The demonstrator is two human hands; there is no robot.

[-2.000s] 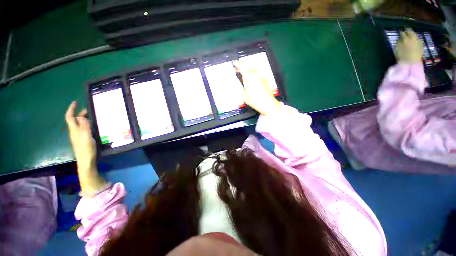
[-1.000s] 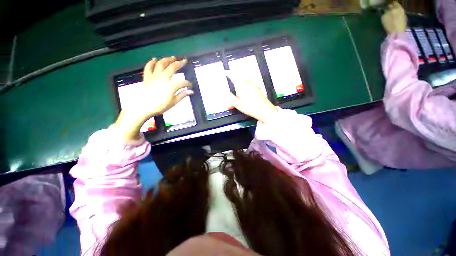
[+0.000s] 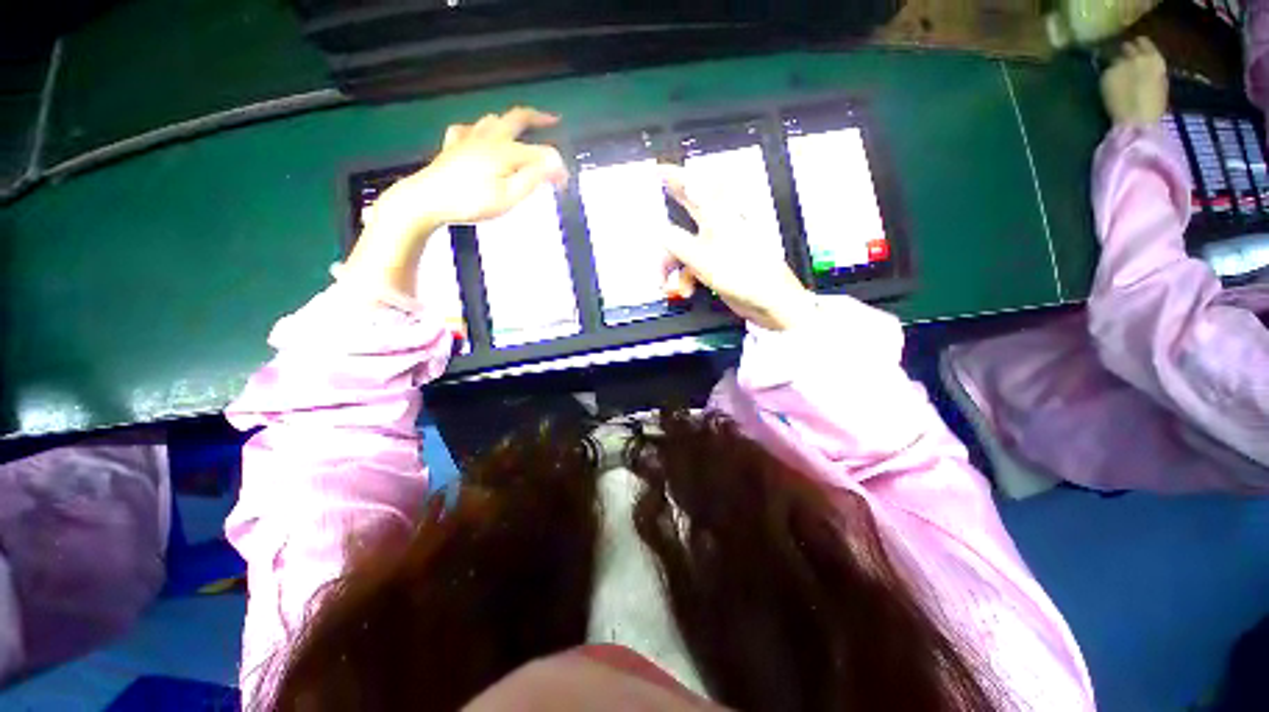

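Note:
A black phone tray [image 3: 612, 338] lies on the green mat and holds several smartphones with bright white screens. My left hand [image 3: 490, 173] is over the upper part of the second smartphone from the left [image 3: 526, 285], fingers apart, holding nothing. My left forearm and sleeve hide much of the leftmost phone. My right hand [image 3: 724, 251] is over the middle and fourth phones, fingers apart and empty. The middle phone [image 3: 624, 237] has a white screen partly behind my right fingers. The rightmost smartphone [image 3: 839, 195] shows a green PASS button [image 3: 823, 260] and a red FAIL button [image 3: 877, 251].
Black stacked trays [image 3: 585, 39] stand at the far side of the green mat [image 3: 167, 278]. At the right, a neighbouring worker's hand [image 3: 1134, 84] is near another tray of lit phones [image 3: 1225, 167]. A pale green object [image 3: 1099, 20] is at the far right. Long dark hair fills the lower middle.
My left hand has moved from beside the tray's left end to over the phones. My right hand has shifted off the rightmost phone. The tray appears farther right in view.

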